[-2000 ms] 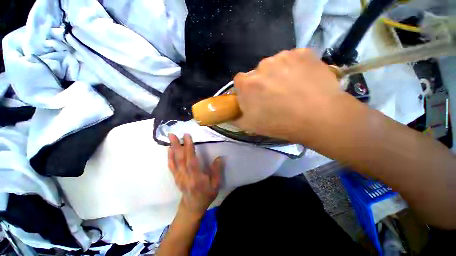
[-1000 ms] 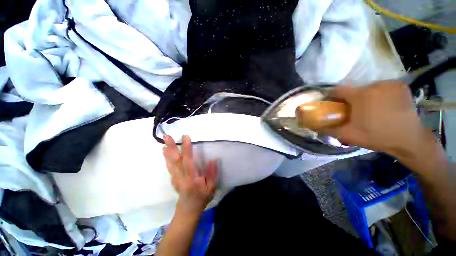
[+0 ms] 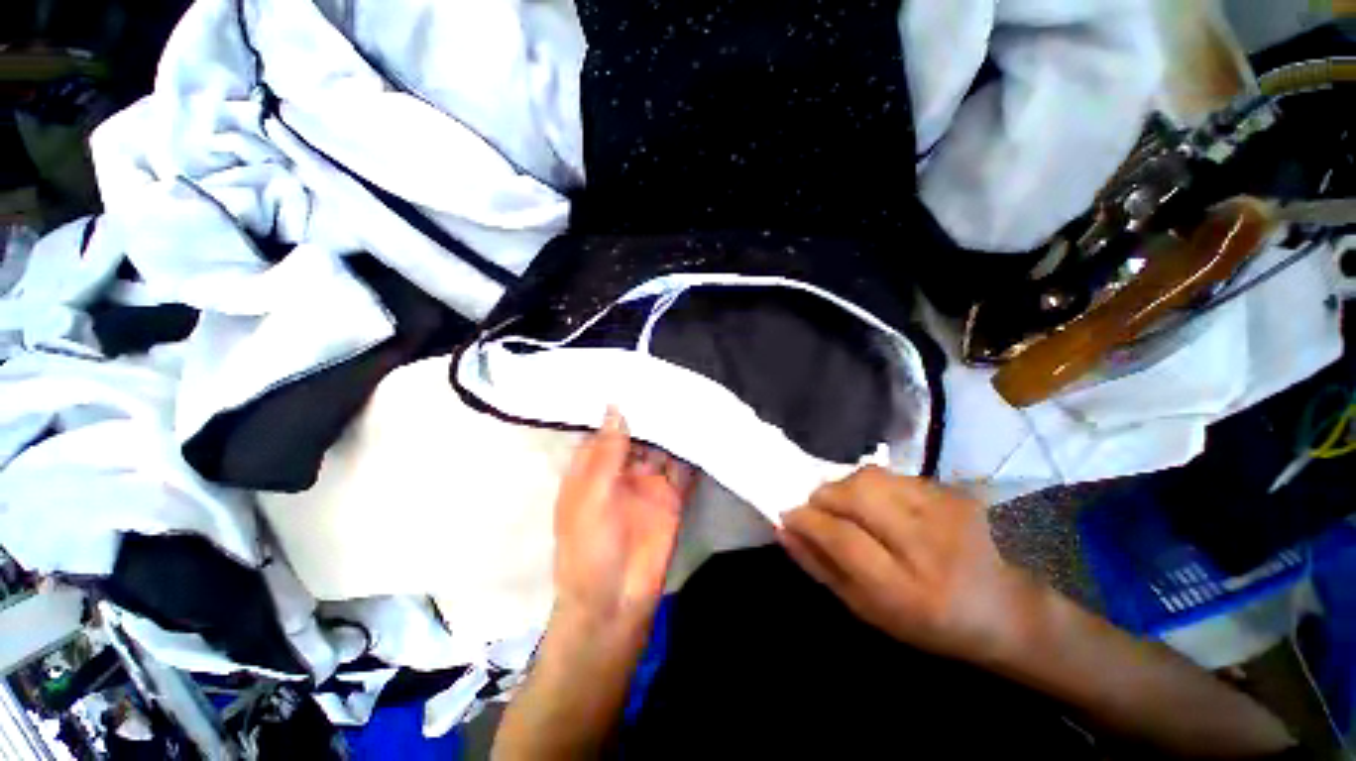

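Note:
The garment body, black with tiny white specks, lies in front of me with its opening towards me. A curved white band with a thin black edge runs along the near side of the opening. The dark inner lining shows inside. My left hand is palm up at the band's near edge, thumb on top and fingers under it. My right hand pinches the band's right part between thumb and fingers. The steam iron, with its orange-brown wooden handle, stands at the right, out of my hands.
The off-white pressing pad lies under the band. Heaped pale garment pieces are at the left. A white cloth lies under the iron. A blue crate is below the table at right. Yellow-green loop handles show at far right.
The iron has gone from the band to the far right and my right hand has let it go and taken the band. My left hand has turned palm up. The opening now shows wider.

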